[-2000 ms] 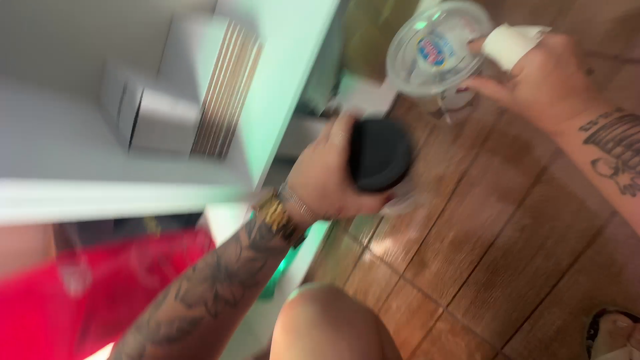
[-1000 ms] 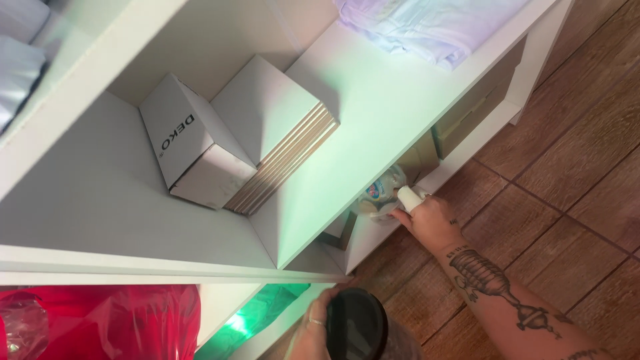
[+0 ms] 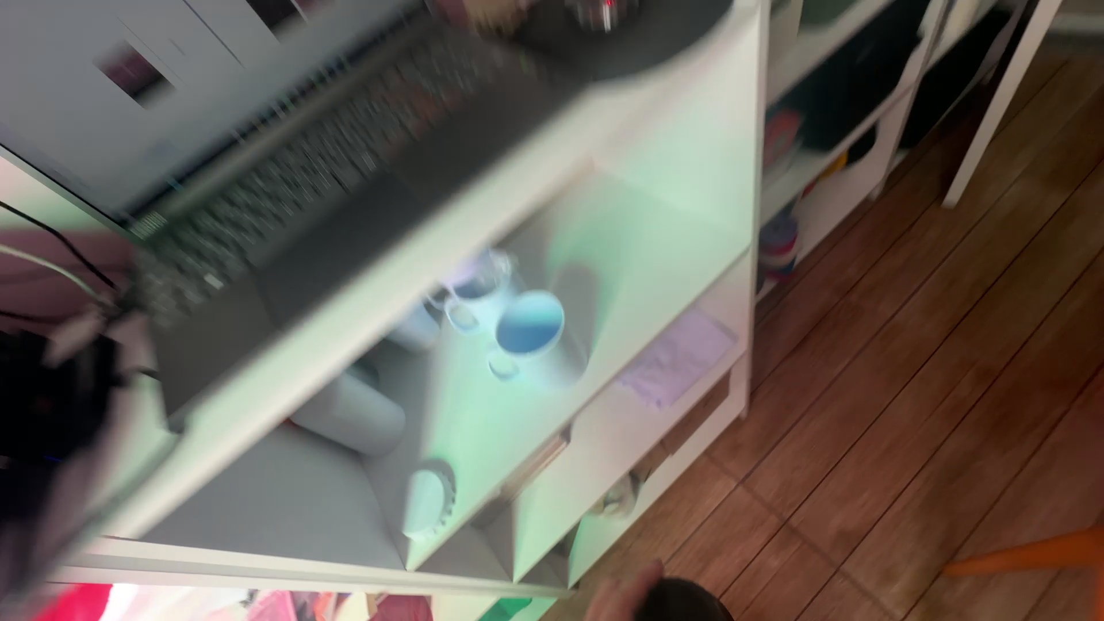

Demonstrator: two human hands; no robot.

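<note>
At the bottom edge of the head view, the fingers of my left hand [image 3: 623, 595] touch the side of a black round lid [image 3: 684, 601], most of which is cut off by the frame. My right hand is out of view. Left of and above my left hand, a clear plastic container [image 3: 614, 498] rests in the lowest compartment of the white shelf unit [image 3: 749, 345]. The picture is blurred.
A laptop [image 3: 345, 164] lies open on the unit's top. Mugs [image 3: 539, 341], a white cylinder [image 3: 349, 414] and a scalloped round object [image 3: 429, 500] occupy the shelf below. Lilac cloth [image 3: 681, 355] lies lower. An orange leg [image 3: 1026, 554] stands over the wooden-look floor [image 3: 862, 414] at right.
The view has swung up to the laptop and upper shelf. My right hand, at the clear container in the low compartment one second ago, has left the frame; the container remains there.
</note>
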